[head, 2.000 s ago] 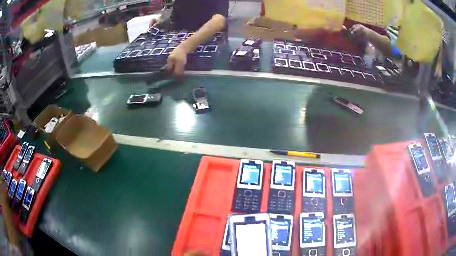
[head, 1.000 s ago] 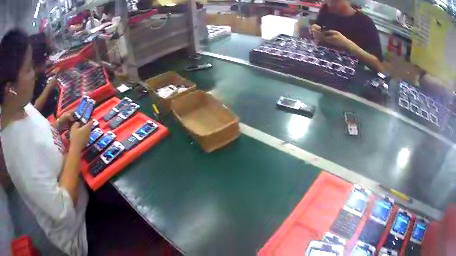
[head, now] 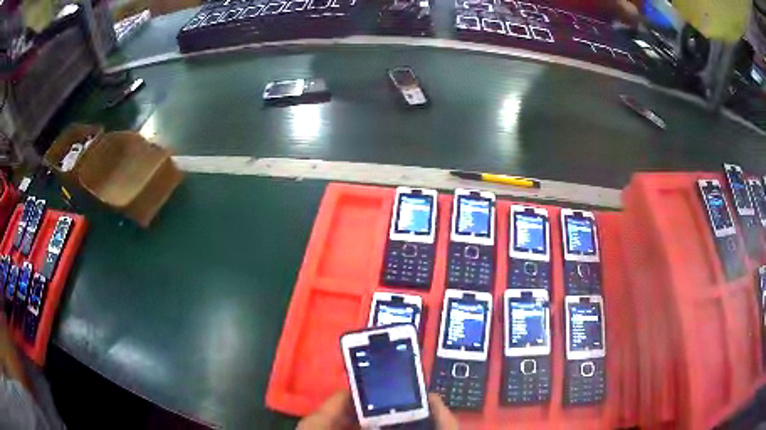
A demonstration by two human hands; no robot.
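Observation:
My left hand (head: pixel 326 413) is at the bottom edge, largely cut off. It holds a mobile phone (head: pixel 388 380) upright, with skin at both sides of it. The phone has a silver-white frame and a dark bluish screen with small marks; its keypad is out of frame. It overlaps the lower left of a red tray (head: pixel 312 285). Several phones with lit list screens lie there in two rows, one (head: pixel 396 309) partly hidden behind the held phone. The tray's leftmost pockets hold no phone. I make out no separate right hand.
Stacked red trays with phones (head: pixel 663 294) stand at right. Cardboard boxes (head: pixel 130 178) and another red phone tray (head: pixel 65 285) are at left. A yellow pen (head: pixel 504 179) lies on the pale strip (head: pixel 252 168). Loose phones (head: pixel 296 90) lie beyond; dark frame trays (head: pixel 260 18) are across.
The view swung left, then back to the tray, now tilted lower. The held phone's screen went from white to dark. The people seen across and at left are out of view.

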